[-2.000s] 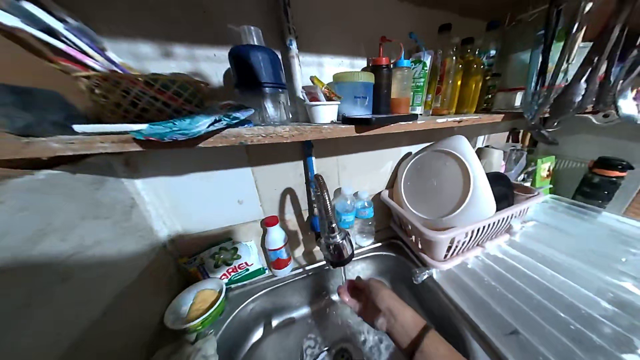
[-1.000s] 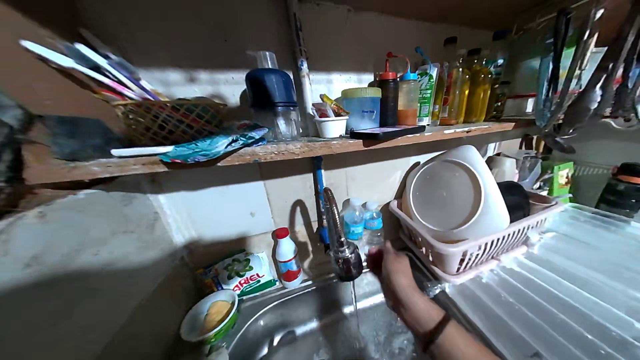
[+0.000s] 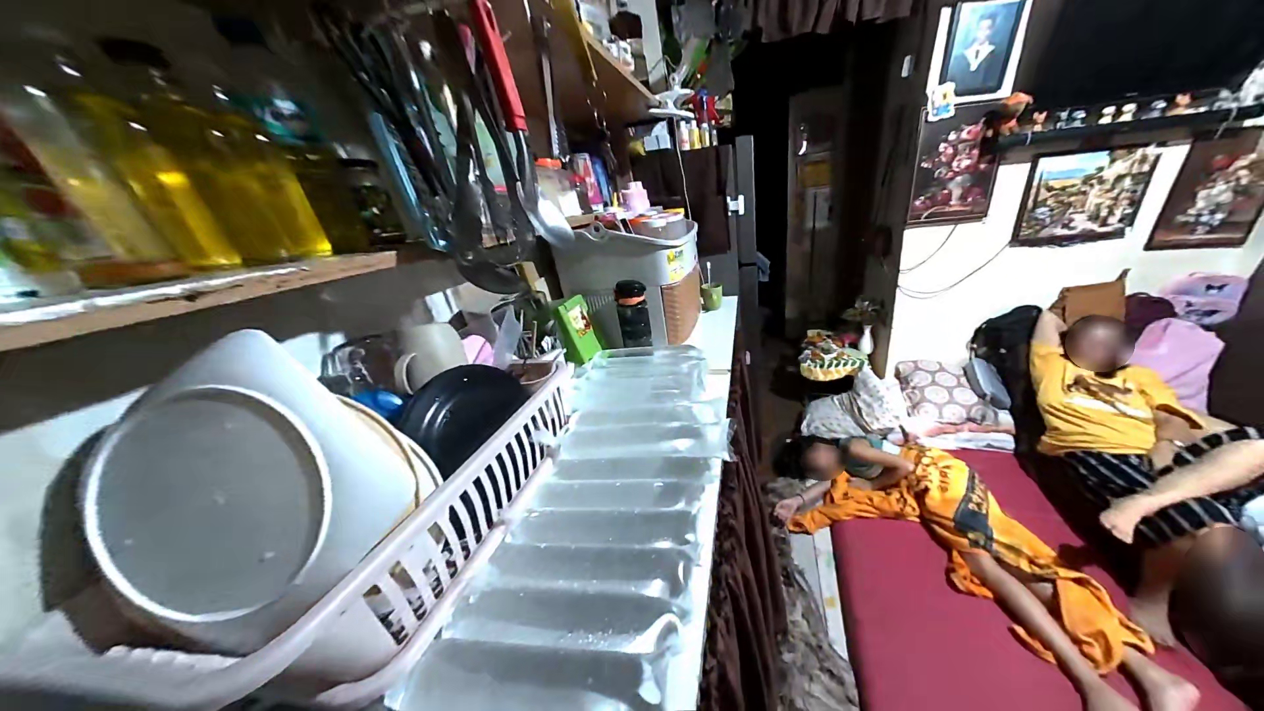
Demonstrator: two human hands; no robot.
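Neither my left hand nor my right hand shows in the head view now. At the left, a pale plastic dish rack [image 3: 459, 528] holds a large white plastic basin [image 3: 212, 504] tilted on its side and a black bowl [image 3: 464, 420]. Clear water-filled plastic bags [image 3: 592, 573] lie in a row on the counter beside the rack. Behind them stand a dark jar with an orange band [image 3: 633, 314] and a green box [image 3: 577, 330]. The sink and faucet are out of view.
Ladles and a red-handled utensil [image 3: 500, 64] hang above the rack, near a wooden shelf [image 3: 207, 296] with bottles of yellow liquid. Two people lie or recline at the right, by a red mattress [image 3: 889, 592]. A grey bin [image 3: 627, 267] stands at the counter's far end.
The view has swung far to the right, away from the sink. A hand was near the faucet in the earlier frames; no hand of mine shows now.
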